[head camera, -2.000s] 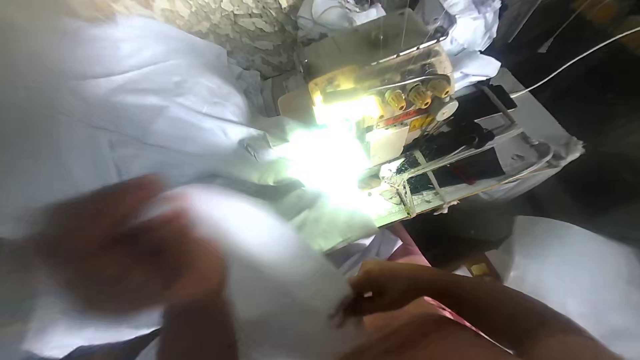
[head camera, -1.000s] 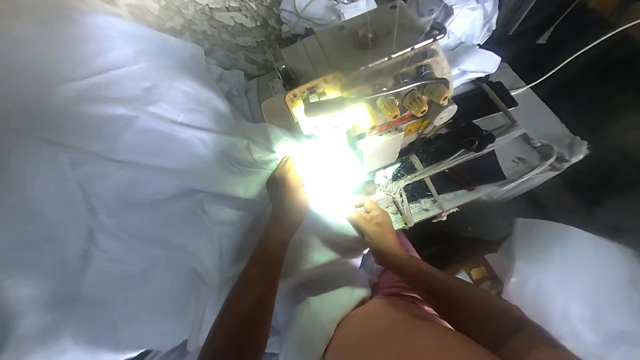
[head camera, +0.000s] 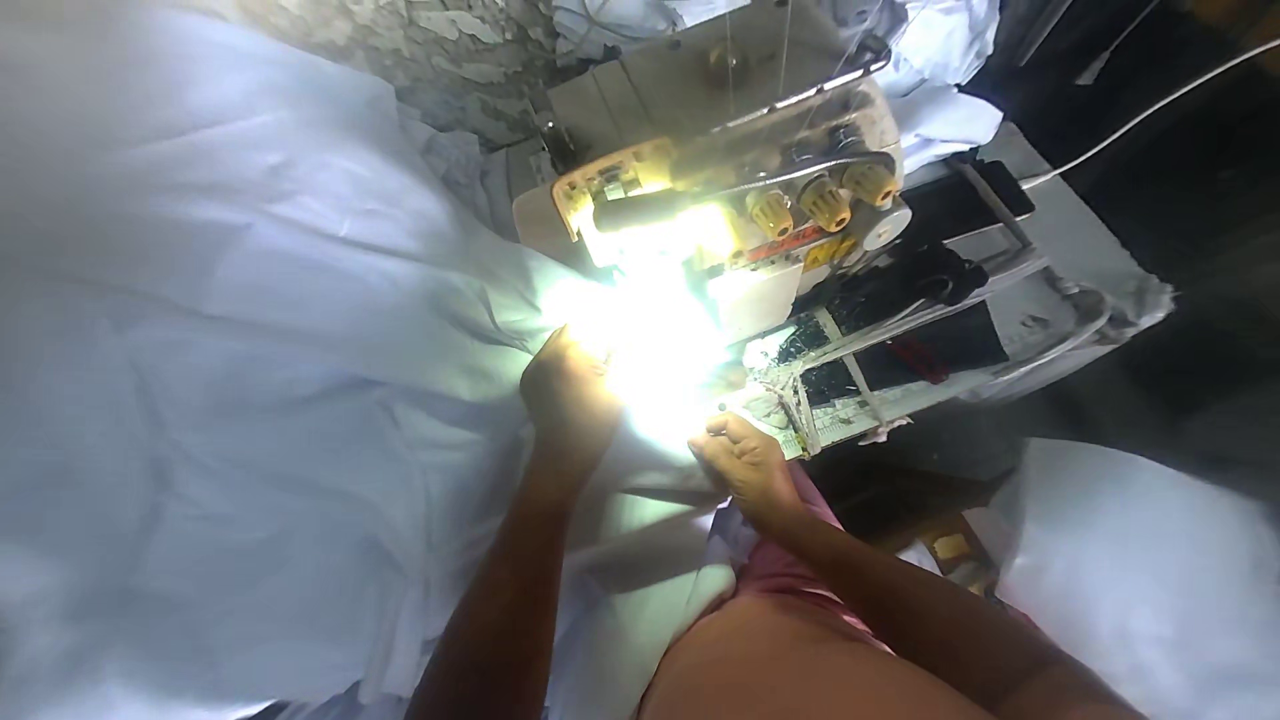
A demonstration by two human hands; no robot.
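Observation:
An overlock sewing machine (head camera: pixel 730 180) with yellow tension knobs stands at upper centre, its lamp glaring over the needle area. White fabric (head camera: pixel 300 380) spreads from the left up to the machine and hangs down below the glare. My left hand (head camera: pixel 572 395) presses on this cloth at the left edge of the glare, its fingertips lost in the light. Just below and right of the glare, my right hand (head camera: pixel 742 460) has its fingers curled on the edge of the cloth. The needle and presser foot are hidden by the bright light.
Right of the machine lies a tabletop (head camera: pixel 1060 240) with a metal wire frame (head camera: pixel 920 310) wrapped in cloth strips. A white cable (head camera: pixel 1150 120) runs off to the upper right. More white cloth (head camera: pixel 1140 580) is at lower right, and a peeling wall (head camera: pixel 450 60) rises behind.
Two seconds ago my left hand was a blur at the far left and my right hand was lower; both came to the cloth by the machine. Since one second ago they have hardly moved.

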